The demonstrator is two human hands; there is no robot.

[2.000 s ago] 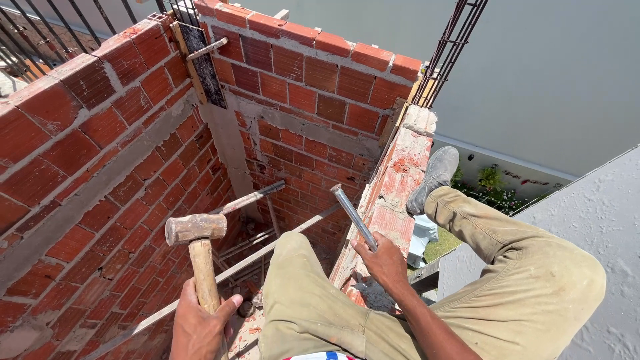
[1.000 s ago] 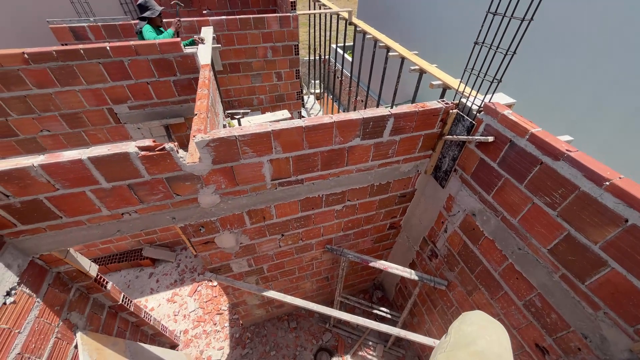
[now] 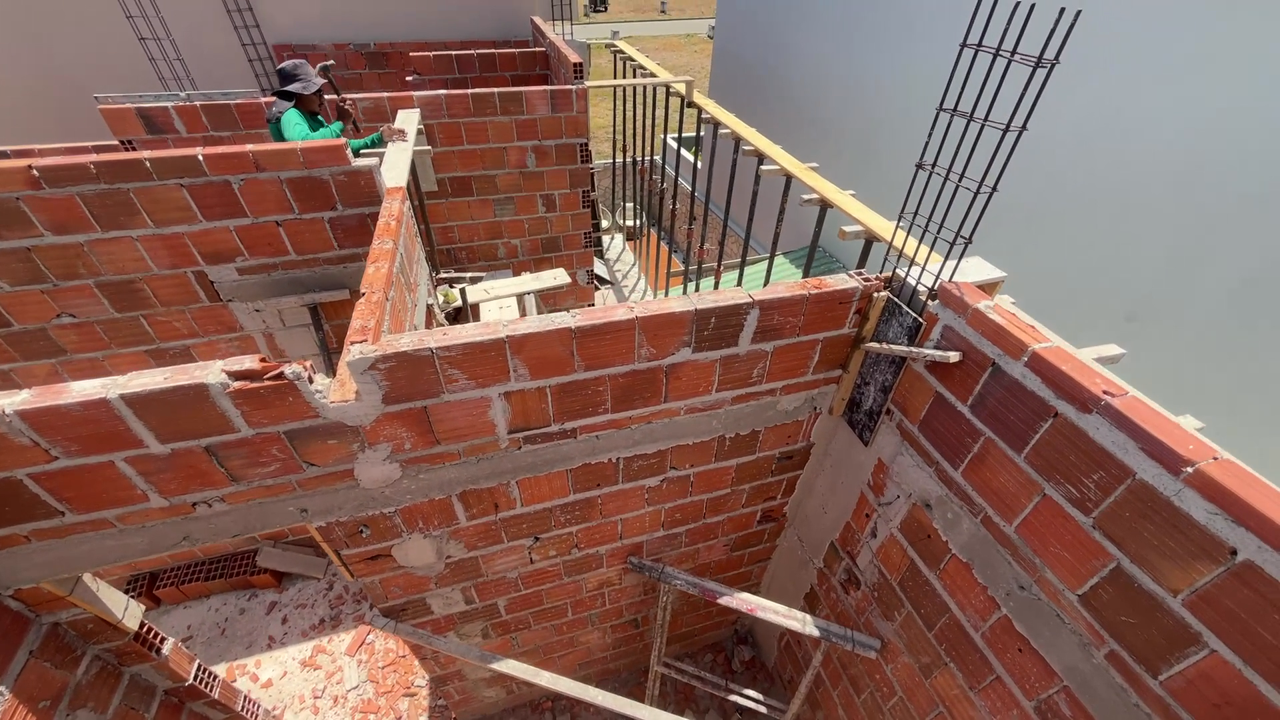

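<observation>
Neither my left hand nor my right hand shows in the view now, so what they hold or touch is hidden. The hammer and the metal chisel are out of sight too. Below me a hollow clay brick wall (image 3: 600, 480) with a grey mortar band crosses the view. A long wooden pole (image 3: 520, 672) slants across the bottom. To its right a mortar-stained beam (image 3: 755, 607) lies over a wooden frame (image 3: 659, 645), which stands low in the corner between two walls.
A person (image 3: 308, 118) in a hat and green sleeves raises a hammer (image 3: 326, 70) behind a far wall, one hand by a board (image 3: 401, 150). A rebar column (image 3: 975, 150) rises at the right corner. Brick rubble (image 3: 330, 660) covers the floor lower left. Upright bars (image 3: 690, 190) line a long plank (image 3: 780, 150).
The view has swung up and left from my lap, where my left hand held a hammer and my right hand a chisel two seconds ago. My knee has left the view since one second ago.
</observation>
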